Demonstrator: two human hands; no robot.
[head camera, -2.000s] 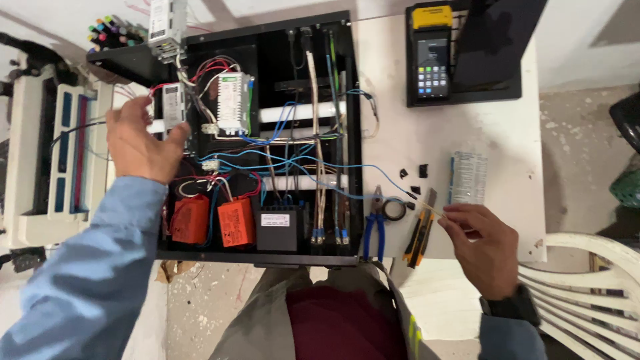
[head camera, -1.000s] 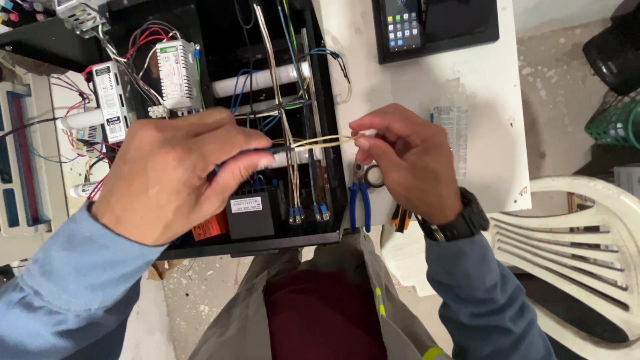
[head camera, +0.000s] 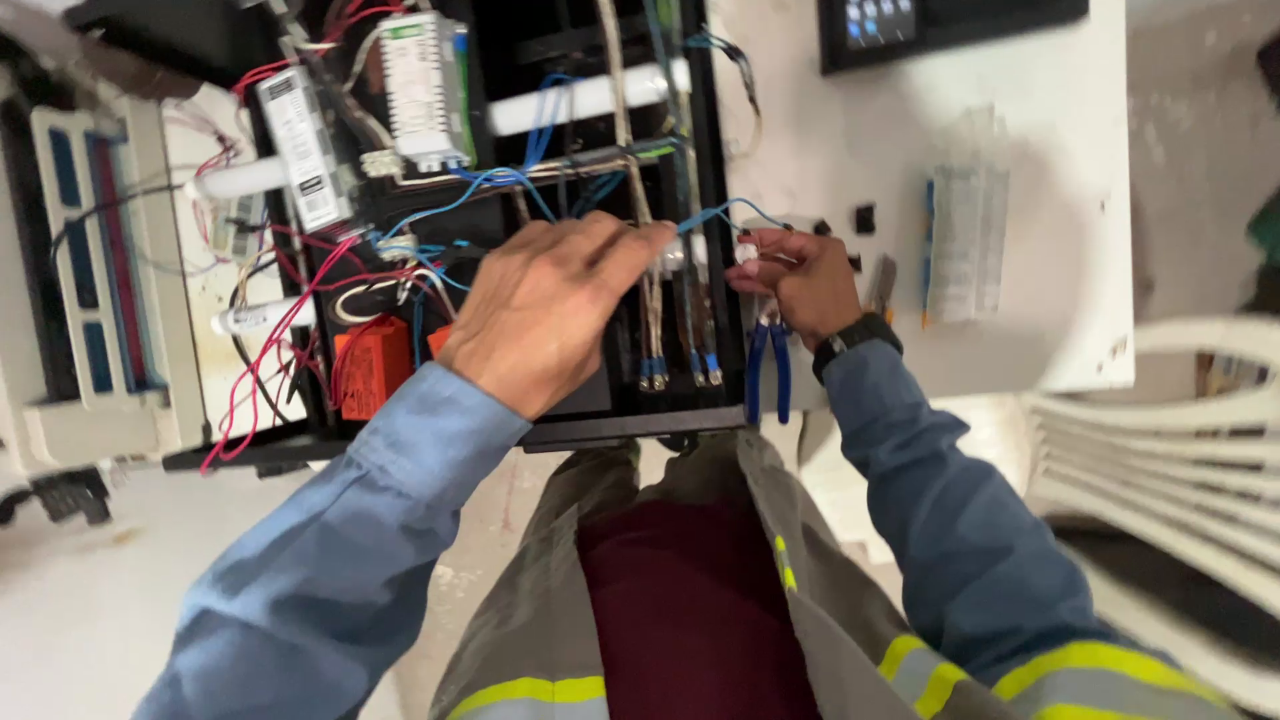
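Note:
My left hand (head camera: 550, 300) reaches over the black metal frame (head camera: 640, 425) and pinches blue wires (head camera: 715, 212) between thumb and fingers. To its right, my right hand (head camera: 805, 280) holds a small white piece (head camera: 746, 252) at its fingertips, by the ends of the blue wires; what the piece is cannot be told. Blue-handled pliers (head camera: 768, 370) lie just below the right hand. Several wires with blue crimp terminals (head camera: 652, 372) hang between the hands. A white ballast-like module (head camera: 415, 95) and a labelled metal box (head camera: 305, 150) sit left in the frame.
Orange boxes (head camera: 372, 370) and loose red wires (head camera: 262, 370) are at the lower left. On the white table (head camera: 1070, 250) lie a clear plastic pack (head camera: 968, 240), small black pieces (head camera: 865, 218) and a partly hidden cutter (head camera: 883, 285). A white plastic chair (head camera: 1150, 440) stands at the right.
The pale wires held between both hands a second ago are no longer there; blue wires are between them now. Loose red wires now hang over the frame's lower left edge.

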